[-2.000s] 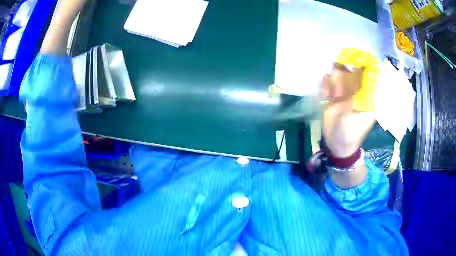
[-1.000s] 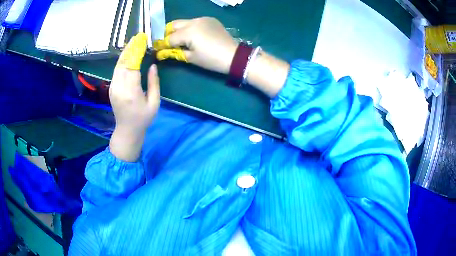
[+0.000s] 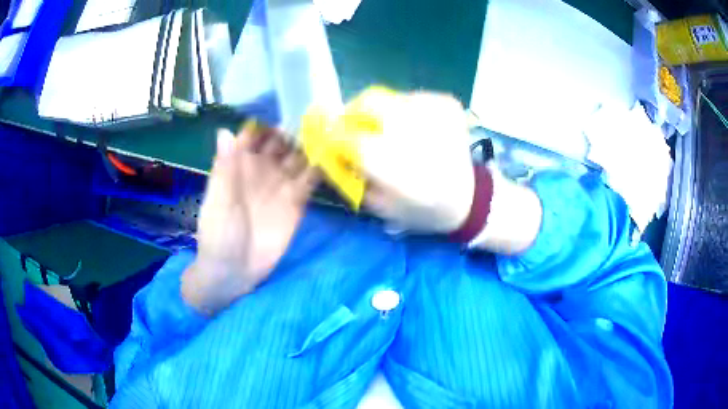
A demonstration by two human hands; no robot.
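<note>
A pale, shiny plate [image 3: 302,68], blurred, stands up from the yellow-sleeved fingertips of my right hand [image 3: 411,156], which is shut on its lower end. The exact grip is blurred. My left hand [image 3: 251,212] is left of it, below the plate, palm showing and fingers apart. Its fingertips are blurred close to the plate's lower end, and I see nothing held in it. A stack of upright plates [image 3: 104,72] with a large white face and thin edges stands at the left of the bench.
The green bench top [image 3: 407,48] has a large white sheet [image 3: 551,72] on its right side. Loose white sheets [image 3: 635,160] lie right of it. A yellow package [image 3: 693,38] and a tray with yellow contents [image 3: 670,86] are at the back right. Blue bins are at the left.
Both hands have moved right, away from the upright stack. My right hand now holds a plate clear of the stack. My left hand has turned its palm into view.
</note>
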